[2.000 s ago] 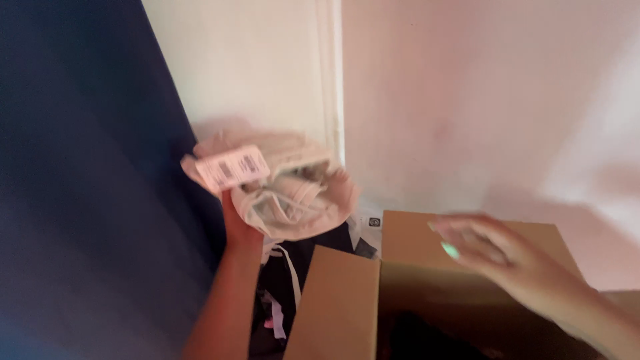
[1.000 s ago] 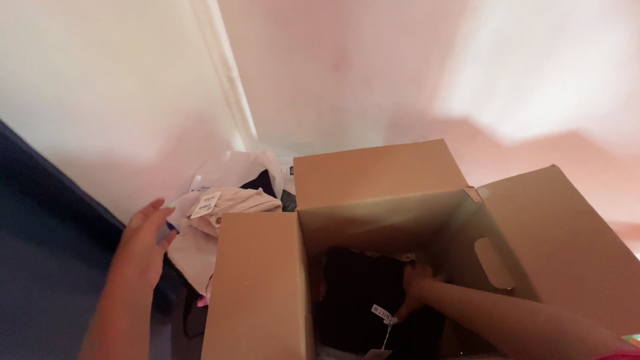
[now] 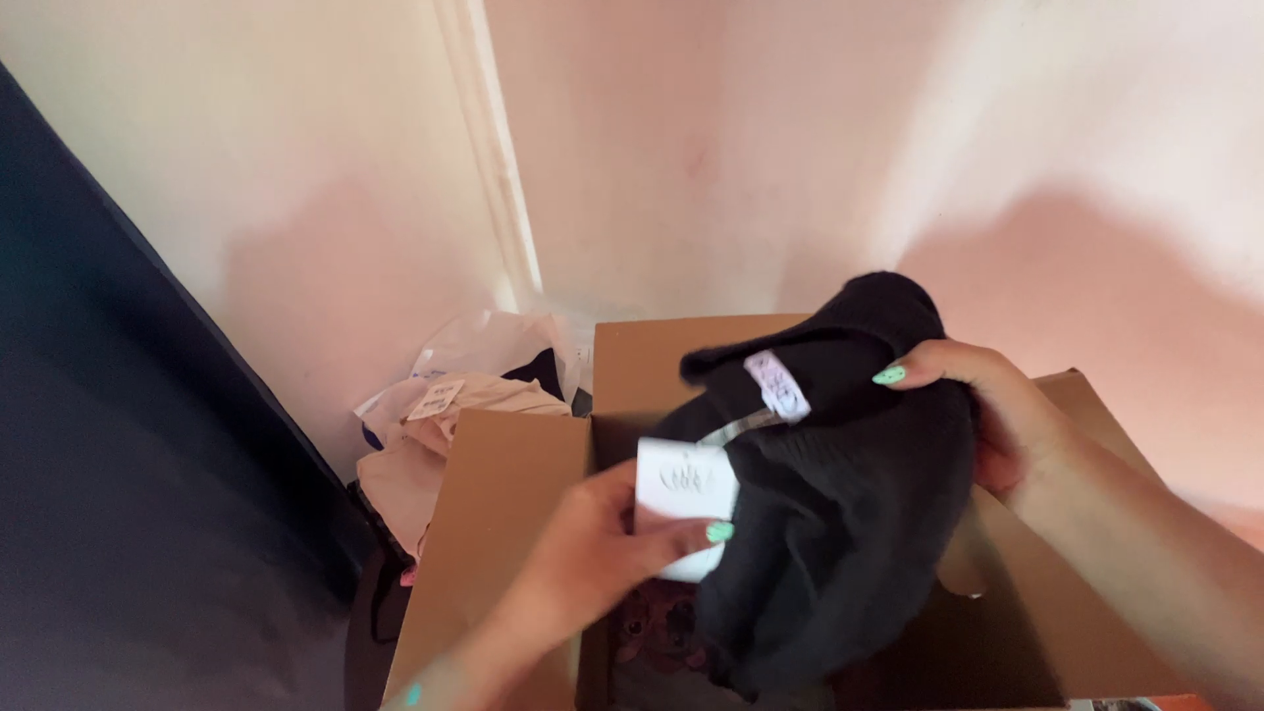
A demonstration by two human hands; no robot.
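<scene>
A black cloth garment [image 3: 849, 494] hangs above a cardboard box, with a small printed label sewn inside its band. My right hand [image 3: 997, 415] grips the garment near its upper right edge, thumb on the front. Between the thumb and fingers of my left hand [image 3: 612, 543] is a white paper tag [image 3: 686, 504] bearing writing, at the garment's left side. The open cardboard box [image 3: 513, 523] stands below both hands. Inside it, partly hidden, lies a dark item with a printed face [image 3: 662, 627].
Left of the box is a pile with a beige garment [image 3: 405, 494] carrying a tag and a clear plastic bag [image 3: 494, 346]. A dark blue surface [image 3: 148, 425] rises at the far left. Pale walls meet in a corner behind the box.
The black garment has come up out of the box in my right hand. My left hand has moved right and taken hold of the tag. Earlier it held up the beige garment, now on the pile.
</scene>
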